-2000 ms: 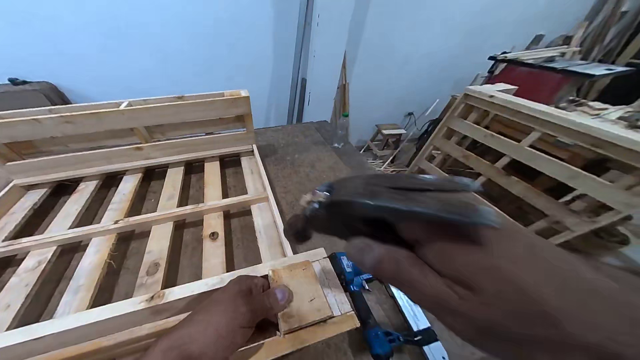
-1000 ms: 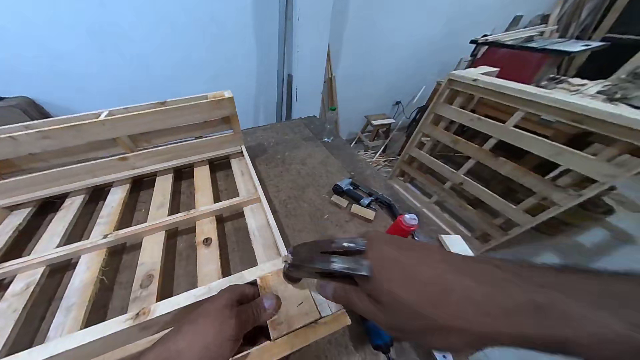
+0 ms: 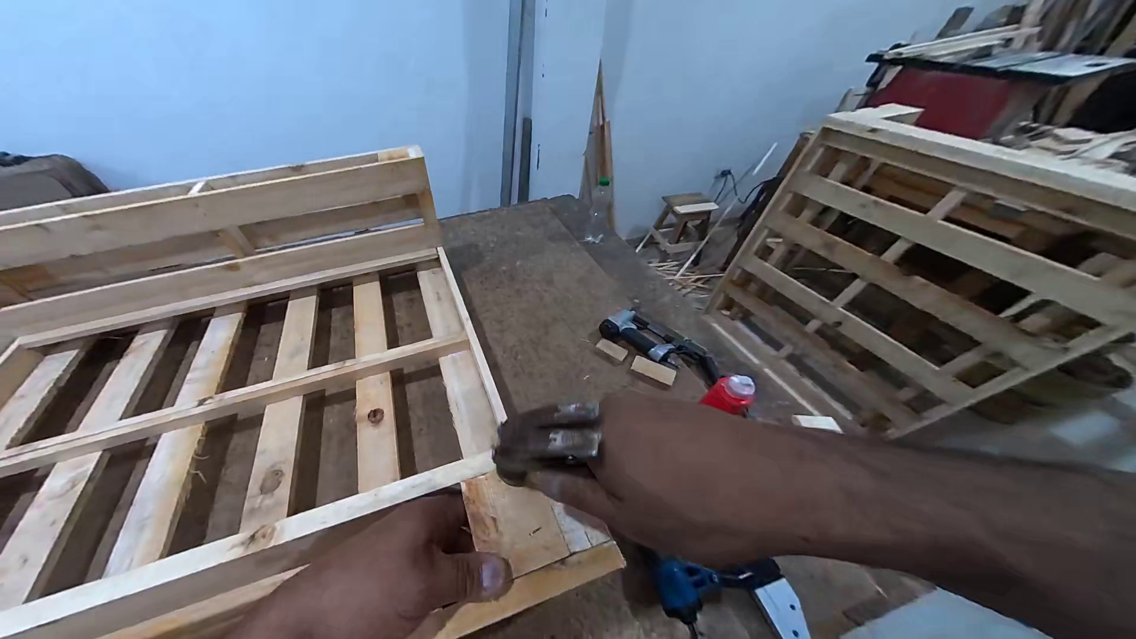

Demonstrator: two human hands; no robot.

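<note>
My right hand (image 3: 621, 470) is closed round a dark metal tool (image 3: 546, 439), which looks like a hammer head; its handle is hidden. The tool is at the near right corner of a slatted pine frame (image 3: 373, 493), right above a short wooden block (image 3: 515, 524). My left hand (image 3: 399, 568) grips the left edge of that block, thumb on top and fingers hidden below. The block lies across the frame's corner, over a lower wooden rail (image 3: 541, 595).
On the workbench (image 3: 532, 284) are a pneumatic nailer (image 3: 639, 337), small wood offcuts (image 3: 653, 370), a red bottle (image 3: 729, 393), a blue power tool (image 3: 682, 586) and a clear plastic bottle (image 3: 600, 211). Another slatted frame (image 3: 896, 257) leans at right; a small stool (image 3: 683, 217) stands behind.
My right hand and the tool have come down from above the block to the frame's corner. My left hand stays on the block. The view has shifted, showing the nailer and red bottle.
</note>
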